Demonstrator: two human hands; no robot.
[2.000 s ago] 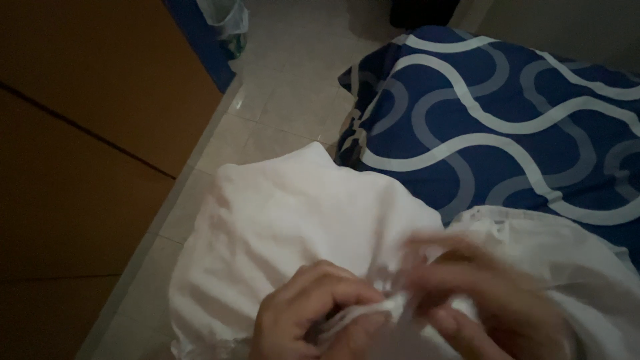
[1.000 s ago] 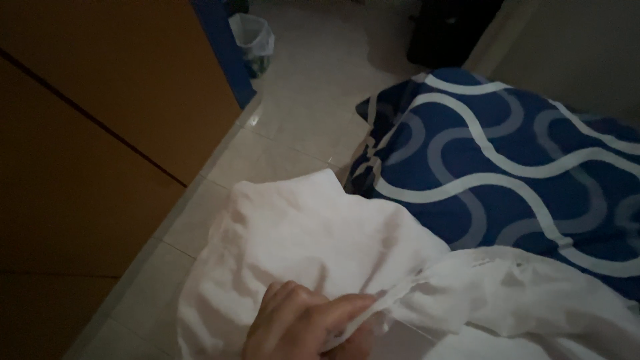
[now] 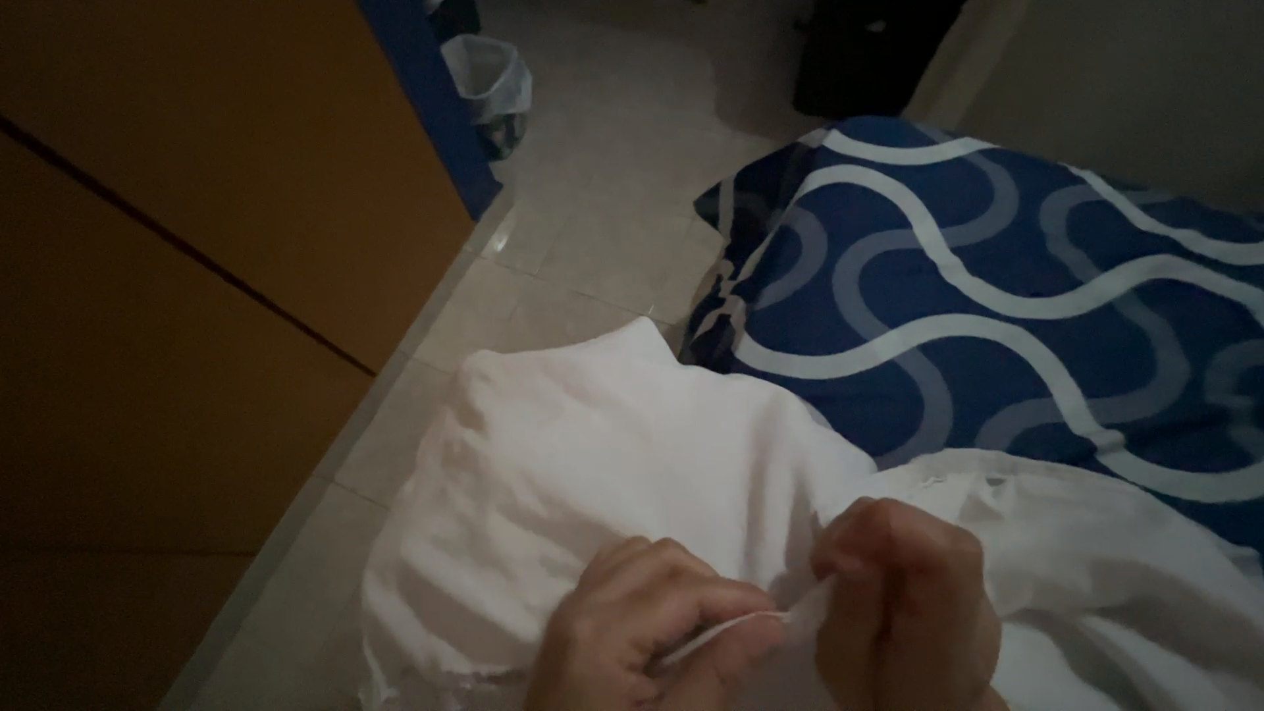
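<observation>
White cloth (image 3: 632,444) lies in loose folds across the lower middle and spreads to the lower right. At the bottom centre my left hand (image 3: 662,632) pinches a thin edge of this cloth between thumb and forefinger. Just right of it is my right hand (image 3: 904,602), its fingers curled, with a bit of the cloth drawn between the two hands. The right fingertips are partly hidden, but they appear closed on the fabric. Whether a needle or thread is there cannot be made out in the dim light.
A bed with a blue, wavy-patterned cover (image 3: 987,247) fills the right side. Brown wooden panels (image 3: 197,247) stand at the left. A bin with a plastic liner (image 3: 489,89) sits on the tiled floor (image 3: 602,207), and a dark object (image 3: 869,49) stands at the top.
My right hand, out of view one second ago, is back beside my left hand at the cloth. The left hand keeps its pinch on the cloth edge.
</observation>
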